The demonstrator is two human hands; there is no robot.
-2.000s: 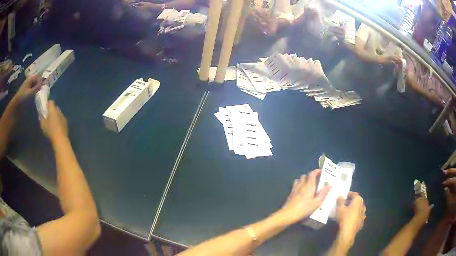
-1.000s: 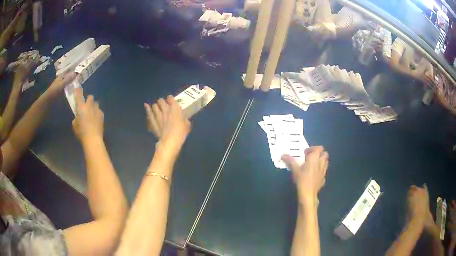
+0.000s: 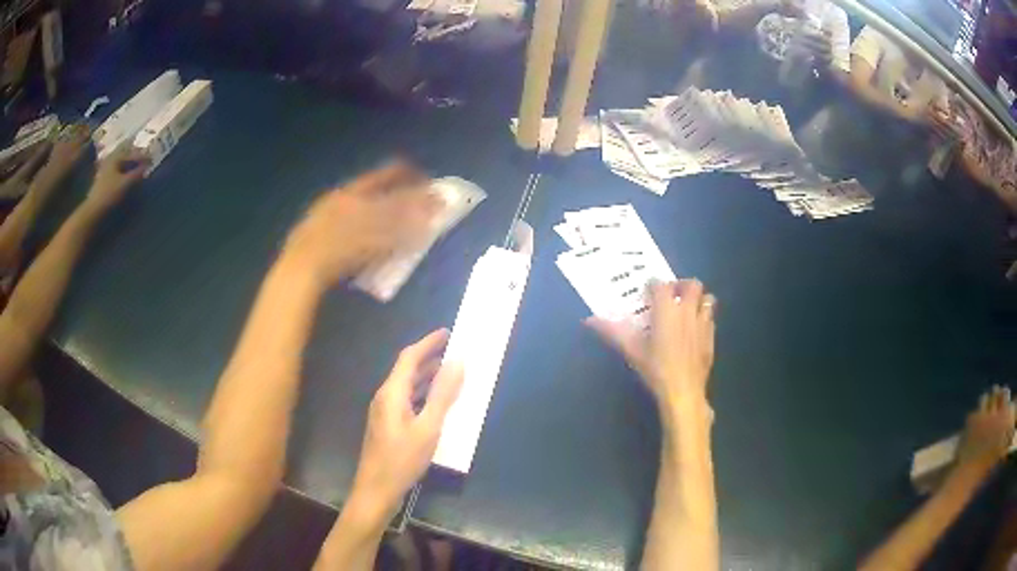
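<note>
A long white carton (image 3: 482, 363) lies slanted across the table seam, its open end with a raised flap pointing away from me. My left hand (image 3: 415, 413) is at its left side, thumb against it and fingers curled at the edge. My right hand (image 3: 666, 335) is on the near end of the small leaflet pile (image 3: 619, 251), thumb and fingers around the top leaflet's corner. That leaflet is turned against the others. My fingertips partly hide the paper.
A neighbour's blurred hand (image 3: 357, 223) is over a white bagged item (image 3: 413, 245) left of the carton. Two posts (image 3: 580, 84) and a fanned leaflet reserve (image 3: 725, 139) stand and lie behind. Cartons (image 3: 173, 125) lie far left. Another person's hand (image 3: 987, 429) holds a carton at right.
My left hand has brought the carton right and nearer, onto the seam. My right hand stays at the pile, whose top leaflet has turned. The carton lying at lower right is gone from there.
</note>
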